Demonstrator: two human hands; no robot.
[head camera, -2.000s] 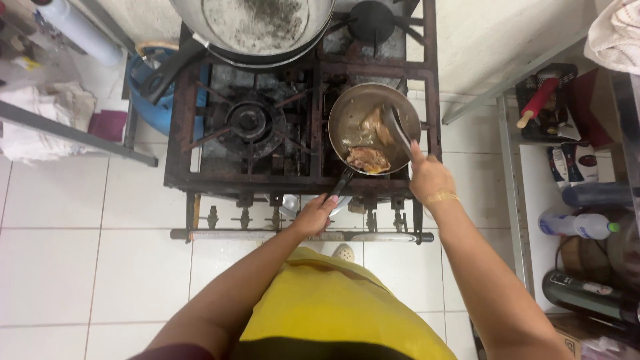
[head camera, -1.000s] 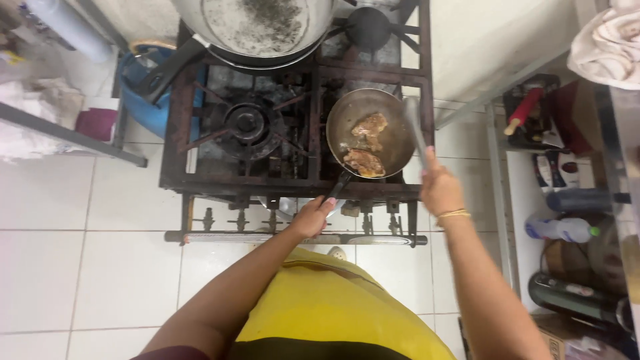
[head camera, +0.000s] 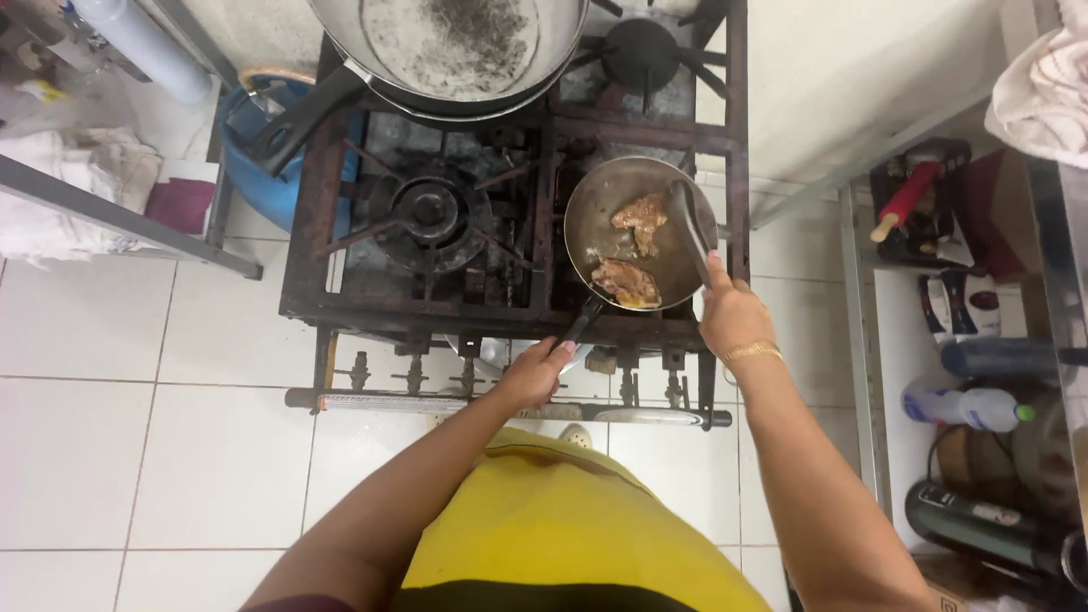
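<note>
Two browned pieces of meat lie in a round frying pan (head camera: 608, 183) on the stove's front right burner. The upper piece (head camera: 640, 223) is near the pan's middle; the lower piece (head camera: 626, 283) rests by the rim near the handle. My left hand (head camera: 537, 374) is closed around the black pan handle (head camera: 581, 325). In my right hand (head camera: 738, 319) is a metal utensil (head camera: 699, 234), perhaps tongs or a spoon, its head inside the pan at the right of the meat. The hand is just outside the pan's right rim.
A large pan (head camera: 450, 51) with a dark handle stands at the stove's back left. The front left burner (head camera: 429, 212) has bare grates. Knobs and a rail (head camera: 374, 401) run along the front. Shelves at right hold a rolling pin (head camera: 908, 202) and bottles; a blue gas cylinder (head camera: 263, 183) stands left.
The utensil was over the pan's right rim one second ago and is now inside the pan. Two seconds ago it was at the upper meat. My left hand has stayed on the handle.
</note>
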